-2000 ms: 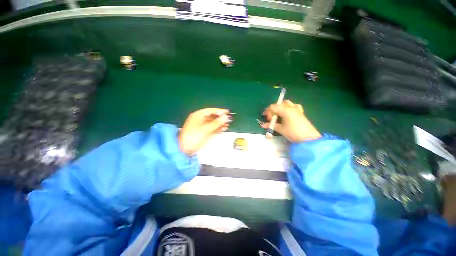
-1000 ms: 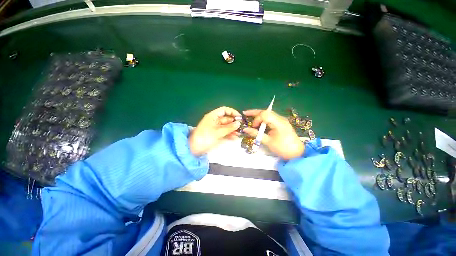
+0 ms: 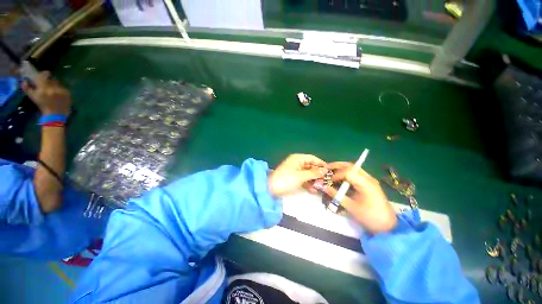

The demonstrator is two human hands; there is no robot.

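My left hand (image 3: 297,173) and my right hand (image 3: 364,193) meet over the far edge of the white work pad (image 3: 309,240) with its black strip. Both hands' fingertips are on a small dark and gold module (image 3: 328,177); its details are blurred. My right hand also holds a slim white tool (image 3: 353,180), perhaps tweezers, with one end pointing up and away. A small pile of gold-and-dark curved circuits (image 3: 399,183) lies just beyond the pad, to the right of my hands.
A clear blister tray (image 3: 142,136) lies left, a dark stacked tray (image 3: 523,124) far right. Modules (image 3: 303,98) (image 3: 410,123) stand apart farther back. More curved circuits (image 3: 514,255) lie at right. Another person's hand (image 3: 47,94) shows at far left. Paper slips (image 3: 330,47) lie on the rail.
The view has turned left, so the bench appears shifted right and another person's arm shows. My hands, apart two seconds ago, are together on the module, much as one second ago.
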